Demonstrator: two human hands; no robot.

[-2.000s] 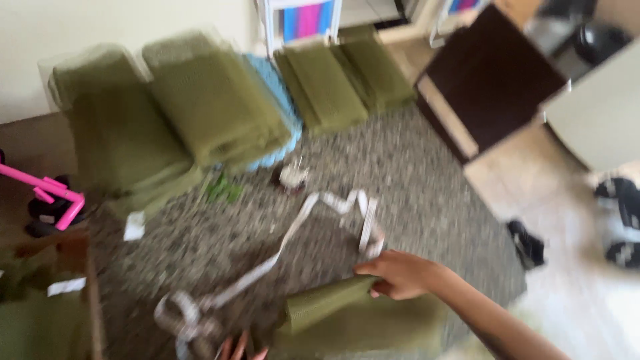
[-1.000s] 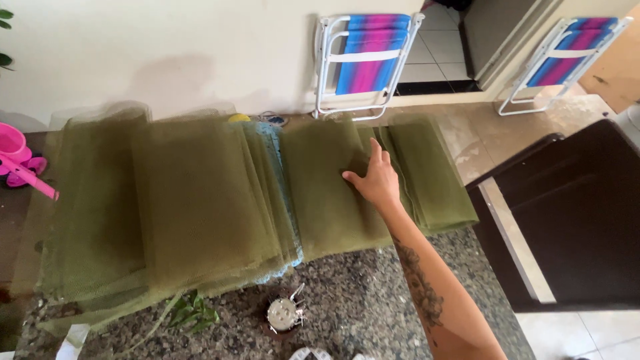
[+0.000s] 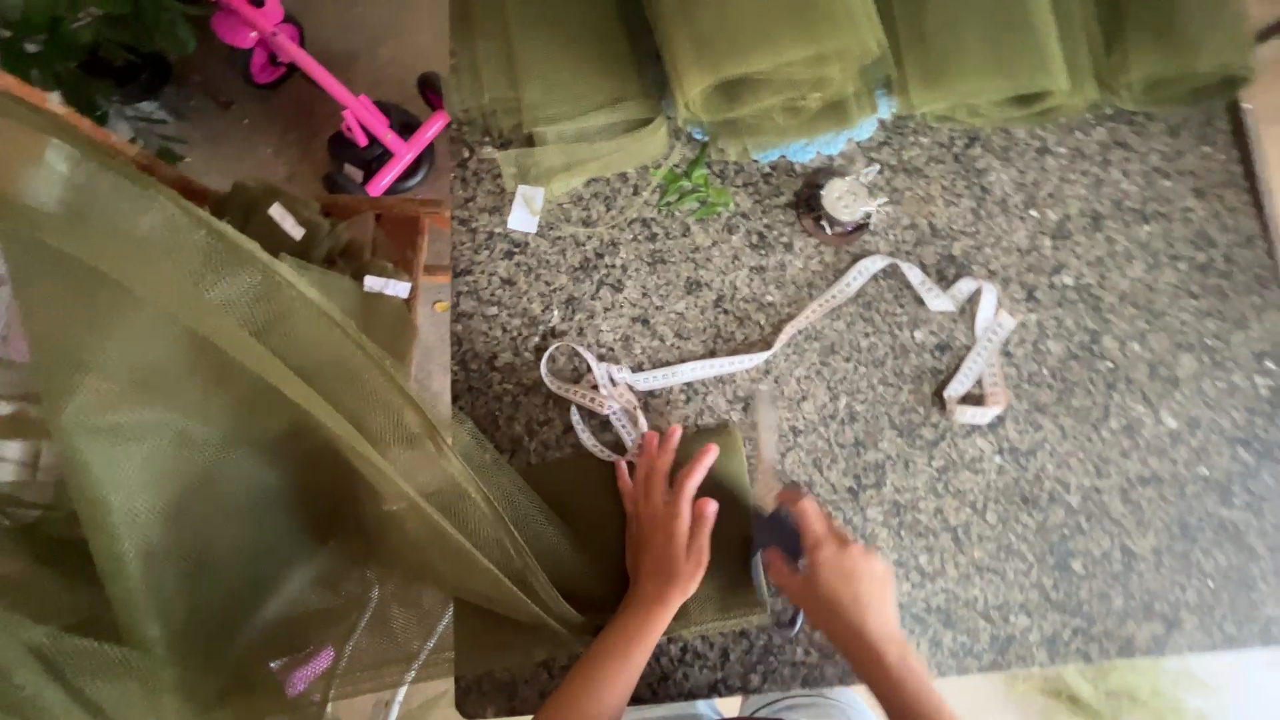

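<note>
My left hand (image 3: pixel 665 520) lies spread on a folded piece of olive-green netting (image 3: pixel 725 590) near the front edge of the granite tabletop (image 3: pixel 1050 520). At that piece's right edge, my right hand (image 3: pixel 840 580) grips a blurred tool with a dark handle and a pale blade, probably scissors (image 3: pixel 775 530). From the folded piece, a long sheet of the same netting (image 3: pixel 250 450) runs off to the left. A white tape measure (image 3: pixel 700 370) lies loosely curled just beyond my hands.
Folded stacks of olive netting (image 3: pixel 780 60) line the far side, some over a light-blue edging (image 3: pixel 830 140). A small round metal object (image 3: pixel 845 200), green leaves (image 3: pixel 695 190) and a white tag (image 3: pixel 525 208) lie before them. A pink scooter-like toy (image 3: pixel 350 100) stands at the upper left.
My right hand has come back from the folded stacks to the near edge and now holds the dark-handled tool. The view has swung down and left.
</note>
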